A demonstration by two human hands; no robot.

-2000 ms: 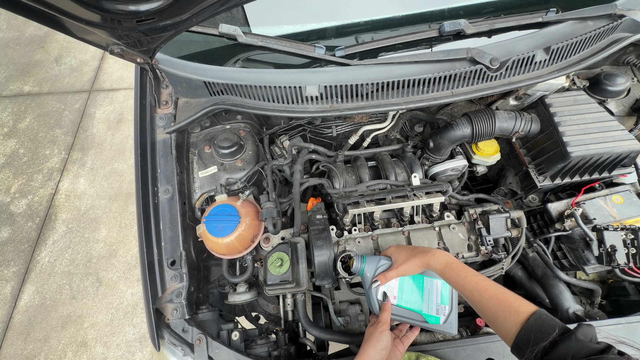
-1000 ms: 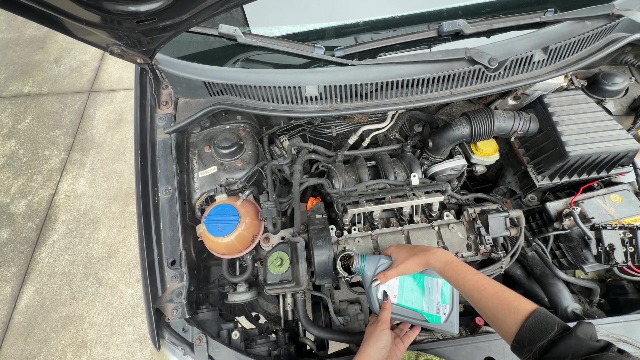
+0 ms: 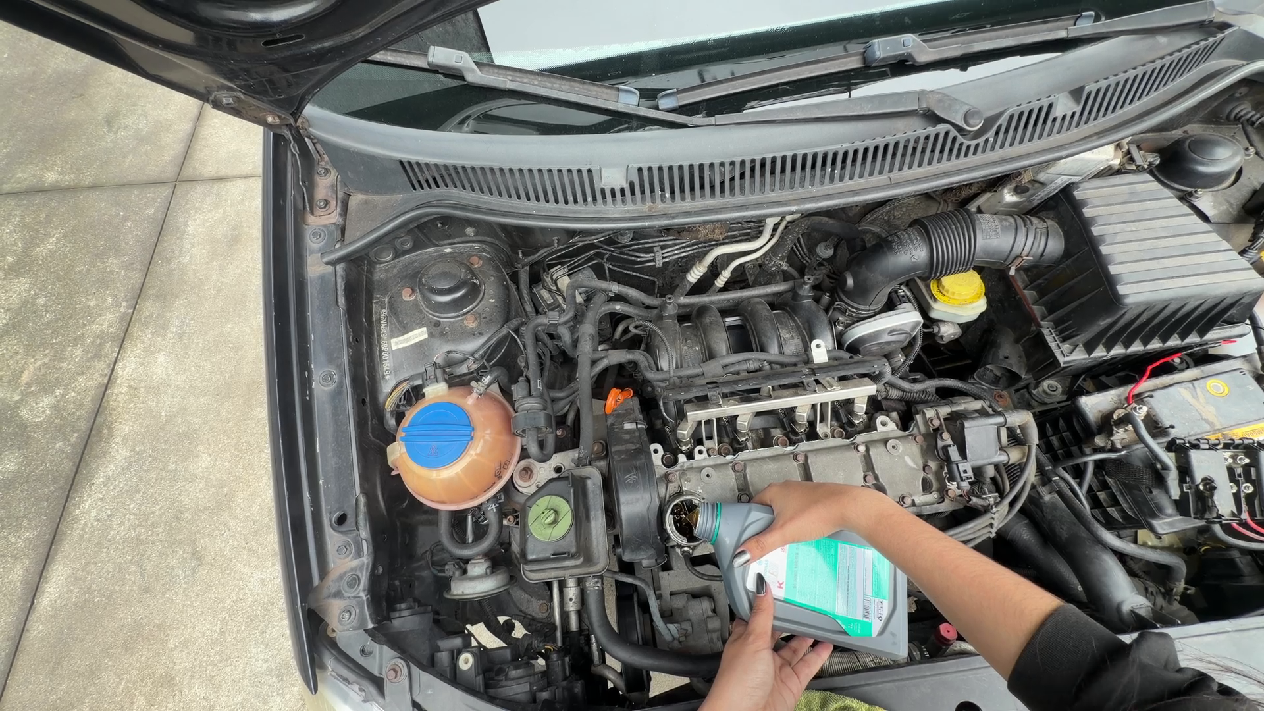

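Note:
A grey plastic motor oil bottle (image 3: 889,612) with a green and white label lies tilted over the engine, its neck at the open oil filler hole (image 3: 683,518) in the valve cover. Dark golden oil shows at the mouth. My right hand (image 3: 805,518) grips the bottle from above, near its neck. From below, my left hand (image 3: 765,662) supports the bottle's lower side with thumb and fingers. The valve cover (image 3: 820,464) runs to the right behind the bottle.
An orange-brown coolant tank (image 3: 464,474) with a blue cap and a reservoir with a green cap (image 3: 550,517) stand left of the filler. At right are the black air filter box (image 3: 1155,267), a yellow-capped brake fluid reservoir (image 3: 958,288) and the battery (image 3: 1185,400). The raised hood (image 3: 326,59) is upper left.

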